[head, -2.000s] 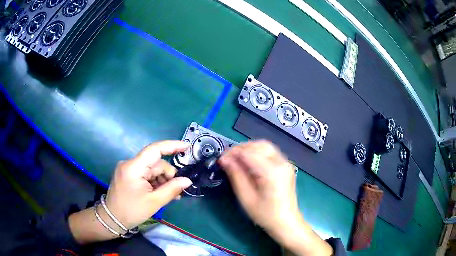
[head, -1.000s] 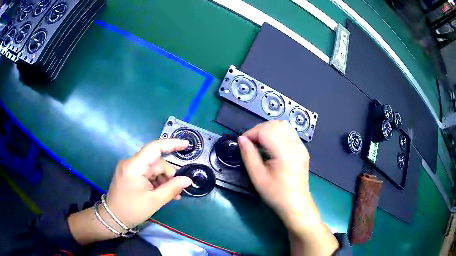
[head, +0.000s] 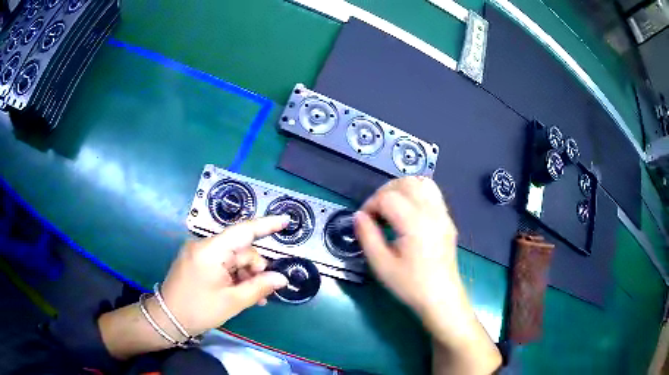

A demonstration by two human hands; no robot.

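A silver-grey three-position plate (head: 260,192) lies on the green bench in front of me. Its left and middle seats hold dark round inserts. My right hand (head: 402,236) grips the edge of a round black insert (head: 341,233) at the right seat; whether it is fully seated is hidden. My left hand (head: 224,272) has its index finger on the middle insert and its thumb at a loose black disc stack (head: 296,280) held below the plate's near edge. A second plate (head: 361,136) with pale seats lies beyond, on the black mat.
A tall stack of filled plates (head: 55,66) stands at the far left. At right are a shallow black tray (head: 563,236) with round parts, a loose round part (head: 502,186), and a brown block (head: 529,289). A patterned pale strip (head: 474,47) lies at the far mat edge.
The view has shifted, so the bench things sit further left. My right hand has moved along the plate from the middle seat to the right seat. My left index finger now touches the middle insert.
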